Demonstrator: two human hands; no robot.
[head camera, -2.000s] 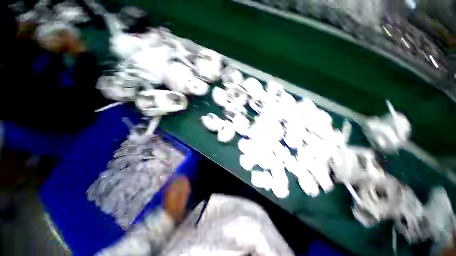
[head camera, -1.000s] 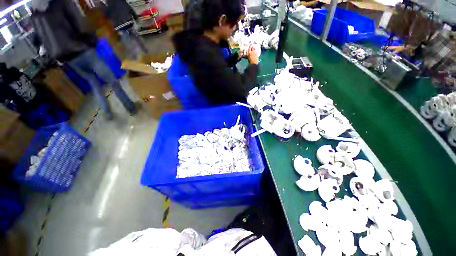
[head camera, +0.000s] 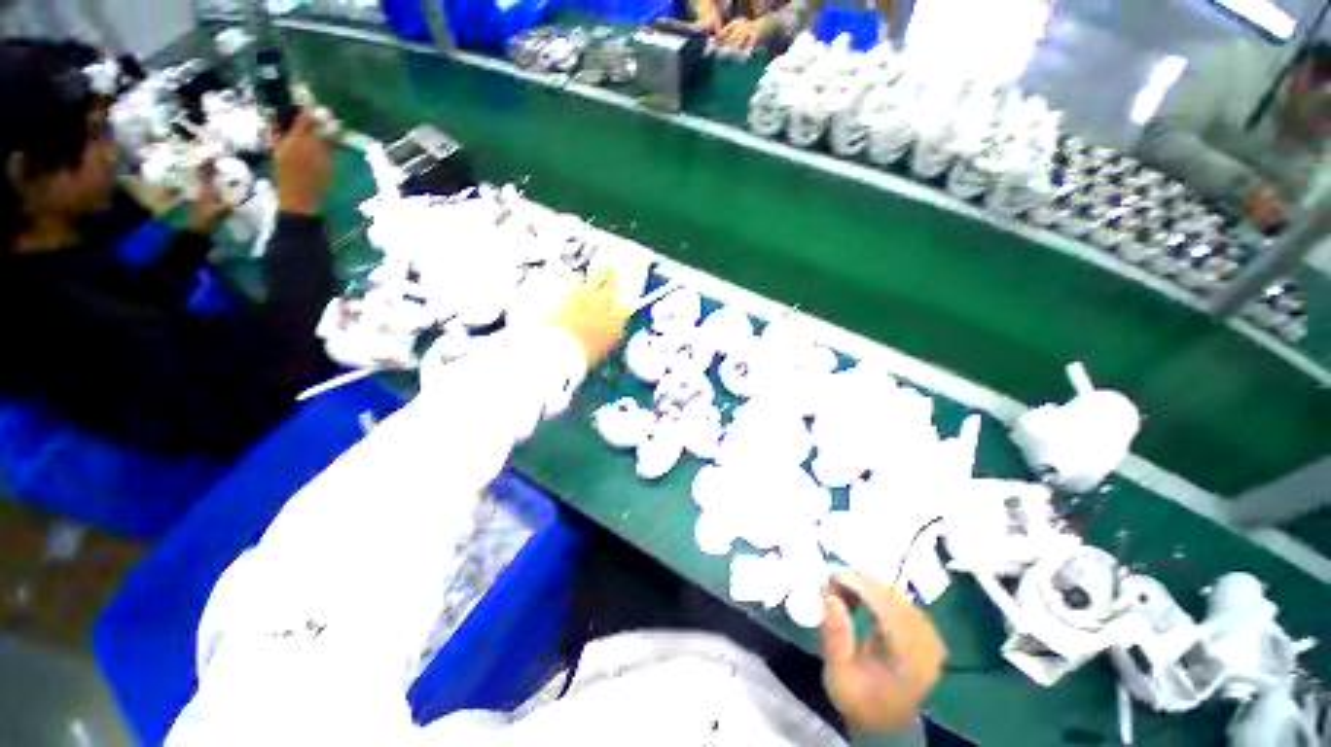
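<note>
My left hand (head camera: 596, 314) reaches out over the bench to the right end of a pile of white camera housings (head camera: 453, 263). Its fingers are at a white housing, and the bright glare hides whether they grip it. My right hand (head camera: 883, 657) is over the bench's front edge, with thumb and fingers apart and nothing seen in it. A bright heap of white rear covers (head camera: 774, 453) lies between my hands. Small rounded white shells (head camera: 679, 350) lie just right of my left hand. More open white housings (head camera: 1073, 584) lie to the right of the covers.
A green conveyor (head camera: 701, 234) with a pale rail runs behind the bench. One white housing (head camera: 1080, 435) sits by the rail. A blue bin (head camera: 511, 584) with pale parts stands below my left arm. A person in black (head camera: 132, 336) sits at the left. Other people work across the conveyor.
The view has swung right, back over the bench. My left arm now extends to the housing pile, and my right hand has come into view at the bench's front edge.
</note>
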